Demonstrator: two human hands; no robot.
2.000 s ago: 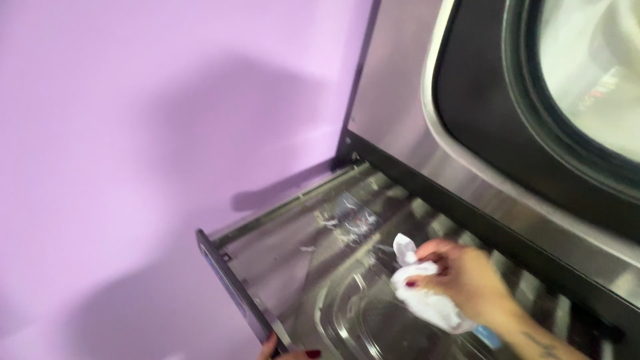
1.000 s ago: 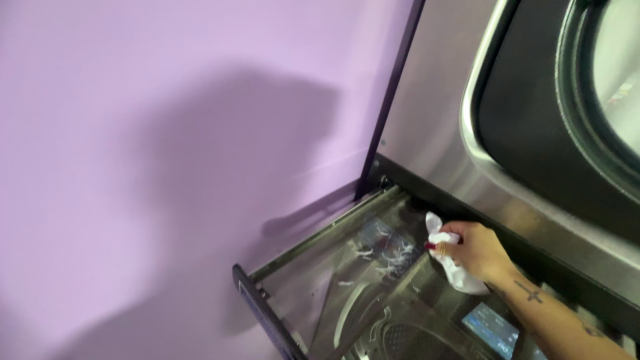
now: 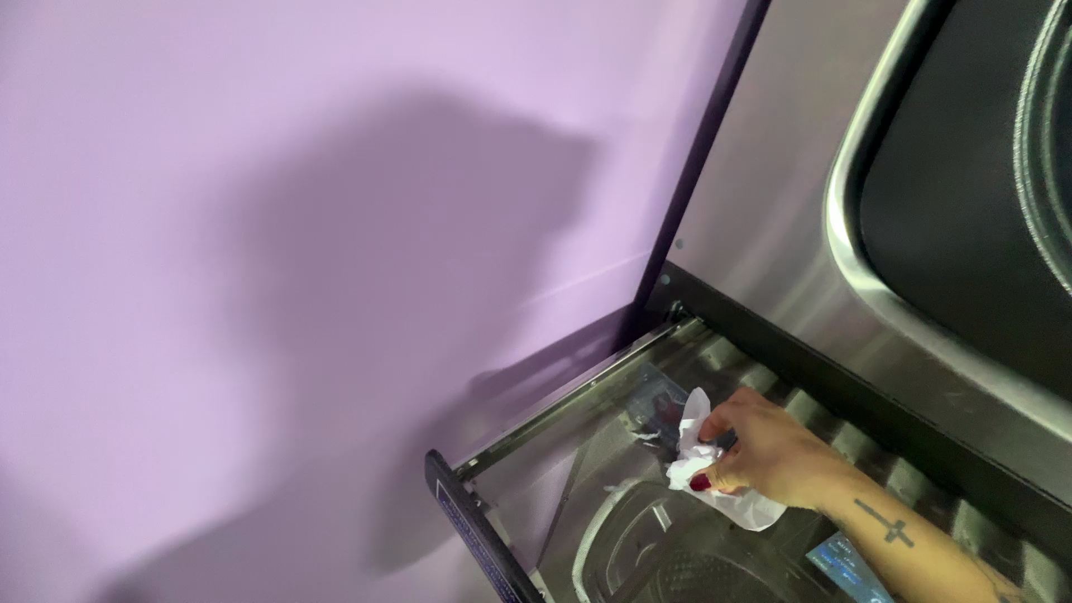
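My right hand (image 3: 758,448) pinches a crumpled white paper or tissue (image 3: 697,461) between thumb and fingers, low over the pulled-out metal drawer (image 3: 553,412) at the foot of a laundry machine. White scraps (image 3: 646,436) lie on the shiny drawer surface just left of the tissue, by a bluish rectangular patch (image 3: 653,394). Whether that patch is an object or a reflection, I cannot tell. Under my wrist is a blue printed card or label (image 3: 846,569). My left hand is out of view.
A pale purple wall (image 3: 251,209) rises at the left, with a dark shadow on it. The machine's steel front (image 3: 796,167) and its round door rim (image 3: 1043,159) stand at the upper right. The drawer's dark front edge (image 3: 481,536) juts out at bottom centre.
My left hand, at the drawer's front edge two seconds ago, is no longer in view. Fewer white scraps show on the drawer surface than a second ago. My right hand still holds the tissue.
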